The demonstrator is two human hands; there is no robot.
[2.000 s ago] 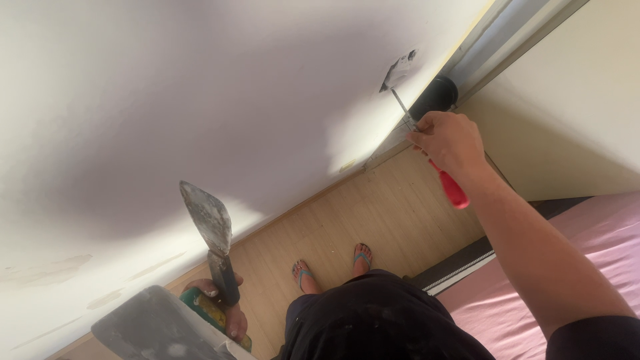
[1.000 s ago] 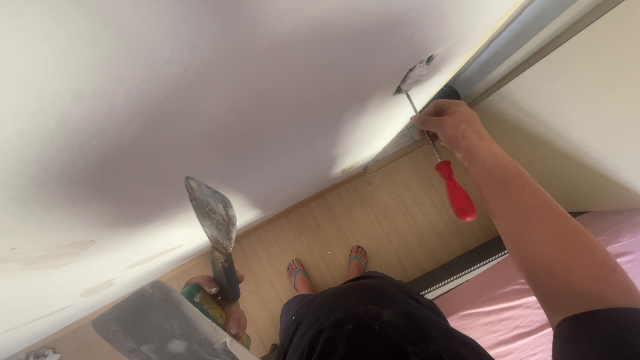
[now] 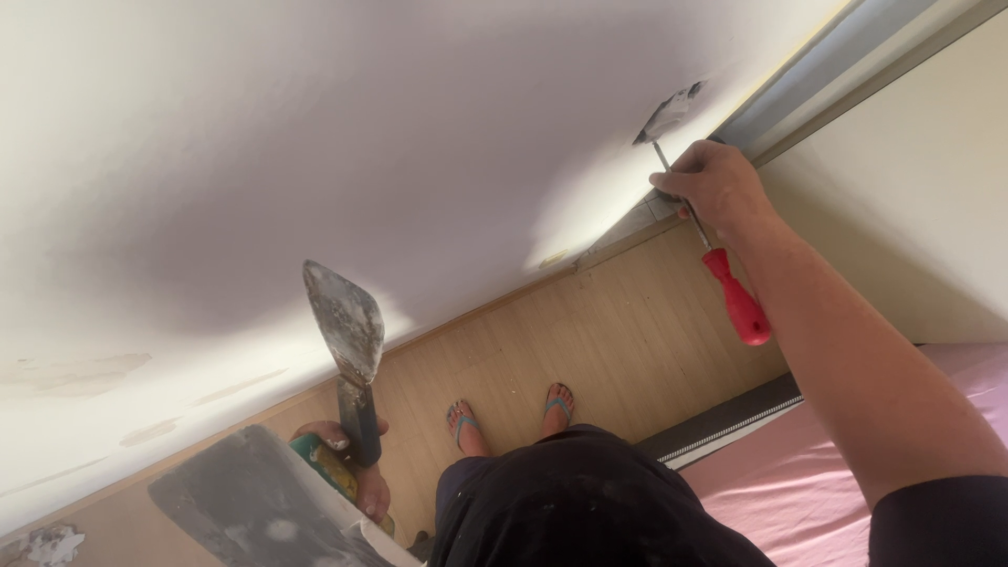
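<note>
My right hand [image 3: 720, 189] grips the metal shaft of a screwdriver [image 3: 736, 299], whose red handle hangs free below the fingers. Its tip meets the lower end of an electrical wall box opening [image 3: 669, 114] in the white wall. At lower left my left hand [image 3: 366, 465] holds a pointed trowel [image 3: 344, 323] by its dark handle, blade up, together with the green and yellow handle [image 3: 327, 465] of a flat plastering tool. That tool's broad grey plate [image 3: 252, 496] is smeared with plaster.
The wall [image 3: 315, 142] bears patched spots at lower left. Wood flooring [image 3: 504, 339] lies along its base, with my feet in flip-flops on it. A bed with a pink sheet [image 3: 787, 465] stands at lower right, and a door frame [image 3: 850, 94] runs at upper right.
My right hand has shifted along the screwdriver's shaft, farther from the red handle than two seconds ago. The left hand keeps hold of the trowel and the flat tool.
</note>
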